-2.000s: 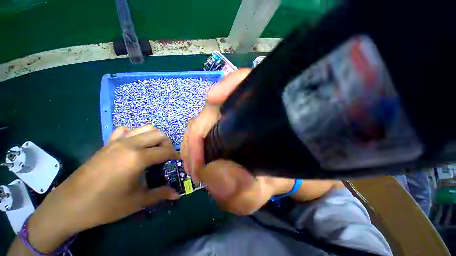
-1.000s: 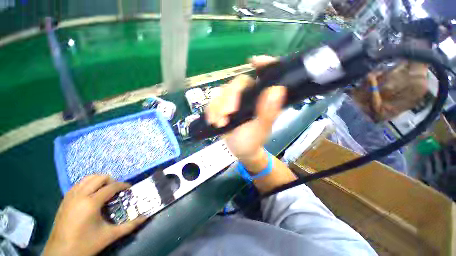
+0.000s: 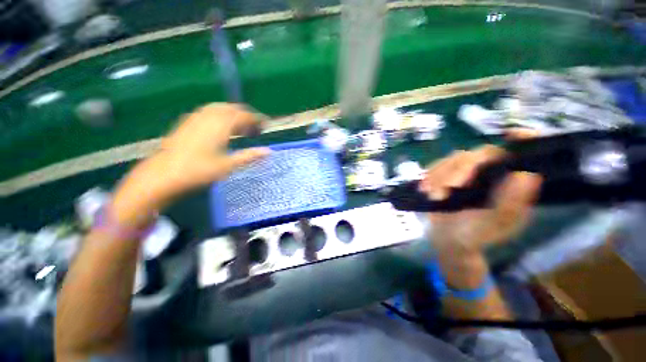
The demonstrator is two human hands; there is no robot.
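My right hand [image 3: 482, 187] is closed around the black electric screwdriver [image 3: 559, 170], held low at the right. My left hand [image 3: 205, 152] is raised over the back left corner of the blue screw tray [image 3: 278, 185], blurred; whether its fingers hold anything cannot be told. The tray is full of tiny screws. The long white fixture [image 3: 368, 228] with round dark holes and black straps lies in front of the tray. No circuit board can be made out in it.
Fastened assemblies [image 3: 370, 174] stand right of the tray. A larger heap of units [image 3: 559, 102] lies further right. White housings [image 3: 159, 237] lie at the left. The green conveyor belt [image 3: 283, 67] runs behind, with a metal post [image 3: 361, 56]. A cardboard box [image 3: 598, 290] stands at the lower right.
My left hand has left the fixture's left end and risen to behind the tray. The board it was at no longer shows there. The screwdriver has moved right. The view has turned.
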